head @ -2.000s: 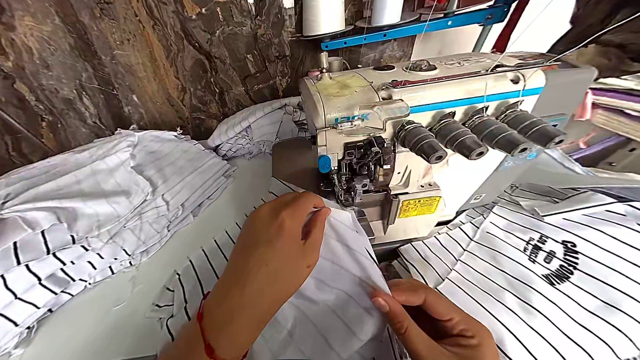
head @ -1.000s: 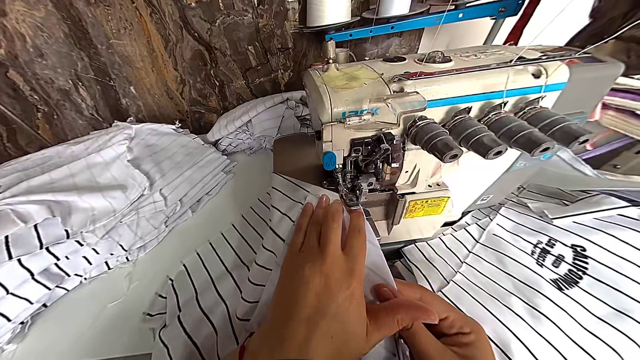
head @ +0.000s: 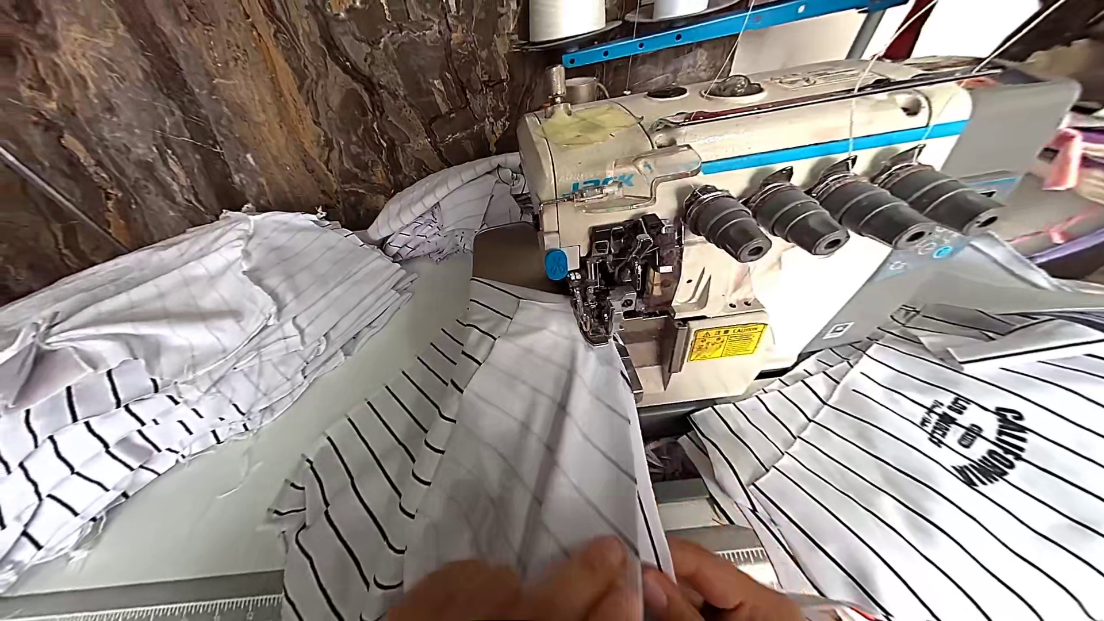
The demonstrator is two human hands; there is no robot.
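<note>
White fabric with black stripes (head: 535,431) runs from under the presser foot (head: 597,328) of a Jack overlock sewing machine (head: 621,147) down to the bottom edge of the view. There my left hand (head: 535,591) pinches the fabric near its right edge, blurred and partly cut off by the frame. Close beside it on the right, my right hand (head: 716,586) holds the same edge between its fingers. The upper layer lies with its paler side up, and a striped layer shows along its left.
Stacked striped pieces (head: 190,310) lie left on the pale table (head: 198,509). A striped printed piece (head: 931,431) lies at right. A ruler strip (head: 233,608) runs along the front. Thread cones (head: 565,17) stand behind the machine, near a blue rail (head: 690,34).
My left hand has moved from the fabric near the presser foot down to the bottom edge, beside my right hand. My right hand also sits lower in view.
</note>
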